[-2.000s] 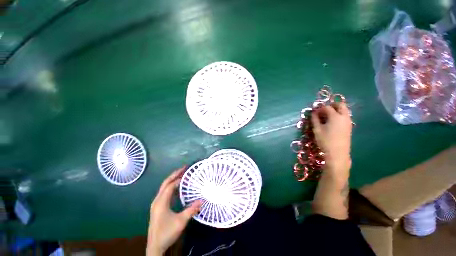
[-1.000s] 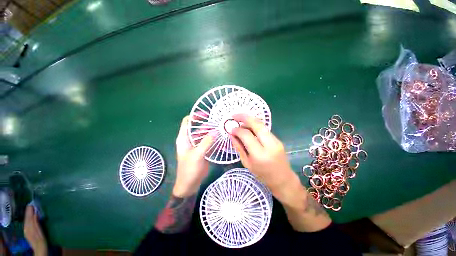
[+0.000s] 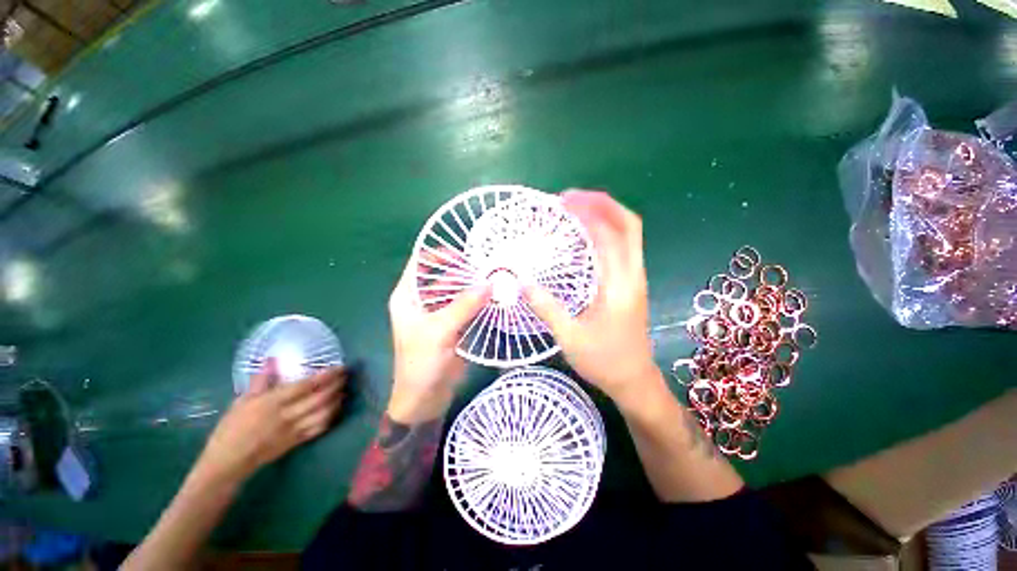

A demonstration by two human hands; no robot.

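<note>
A white fan grille (image 3: 446, 229) is held up in front of me by both hands, over a stack of grilles that shows behind it. My left hand (image 3: 429, 335) grips its left and lower side. My right hand (image 3: 611, 307) grips the right side. Both thumbs press near a copper trim ring (image 3: 503, 273) at the hub; the thumbs partly hide the ring. A second stack of grilles (image 3: 522, 460) lies close to my body. A pile of loose copper rings (image 3: 749, 355) lies on the green surface to the right.
At left another person's hand (image 3: 284, 410) is on a single grille (image 3: 292, 337). A clear bag of copper rings (image 3: 948, 229) lies far right. An open carton (image 3: 926, 468) with columns of grilles is at lower right. A dark curved seam crosses the far side.
My right hand has turned from placing the ring to holding the grille's right side, thumb at the hub. The other person's hand has reached onto the single grille at left.
</note>
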